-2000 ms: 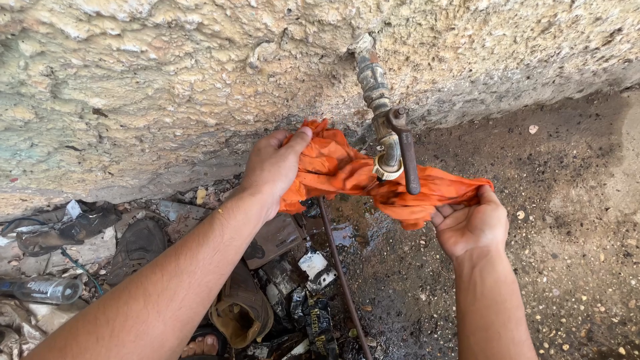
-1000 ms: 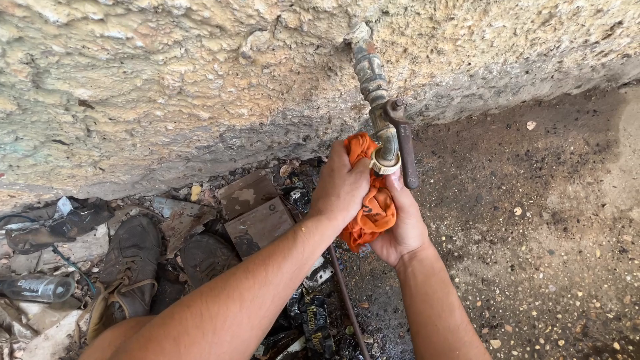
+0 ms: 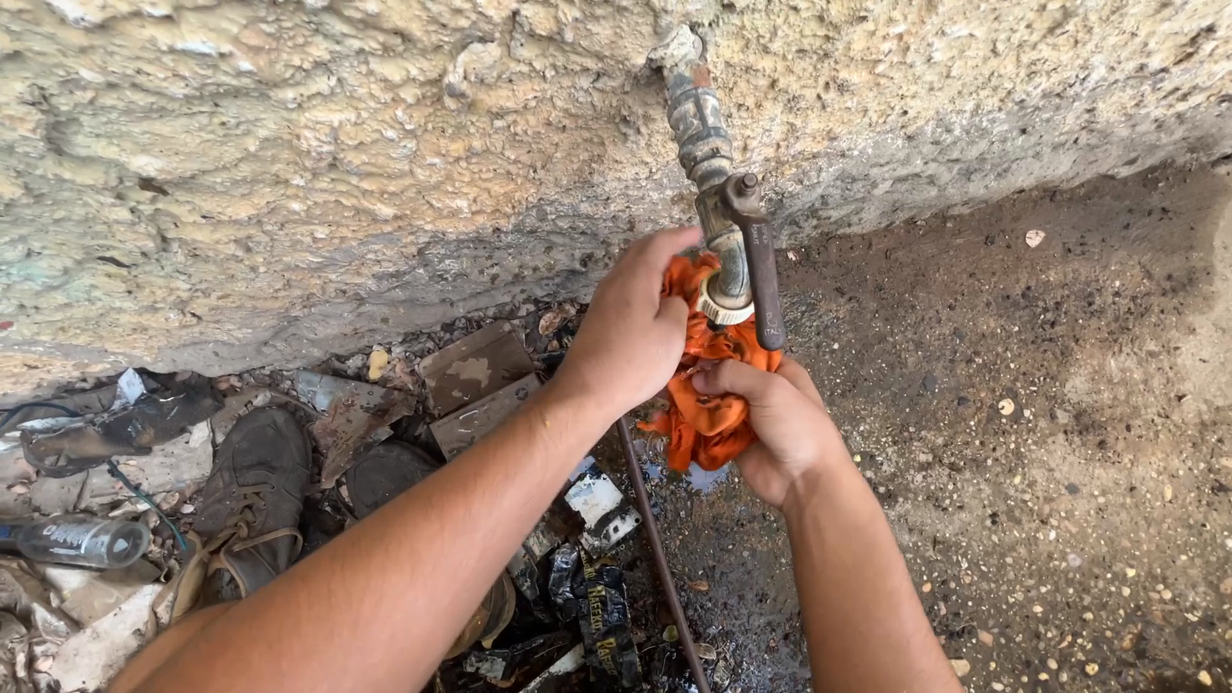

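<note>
An orange cloth is bunched below and behind the mouth of a metal wall tap. The tap has a pale ring at its outlet and a dark lever handle on its right side. My left hand grips the upper left part of the cloth, with a finger reaching beside the tap body. Lower down on the right, my right hand holds the bunched cloth, its thumb across the front. The fingertips of both hands are partly hidden by the cloth.
A rough plastered wall rises behind the tap. At lower left lie old shoes, a clear bottle, brown tile pieces and black wrappers. A thin dark hose or rod runs down from beneath the cloth over wet ground.
Two seconds ago the cloth was stretched sideways between both hands behind the tap outlet. Both hands have since come together, and the cloth is now bunched below it.
</note>
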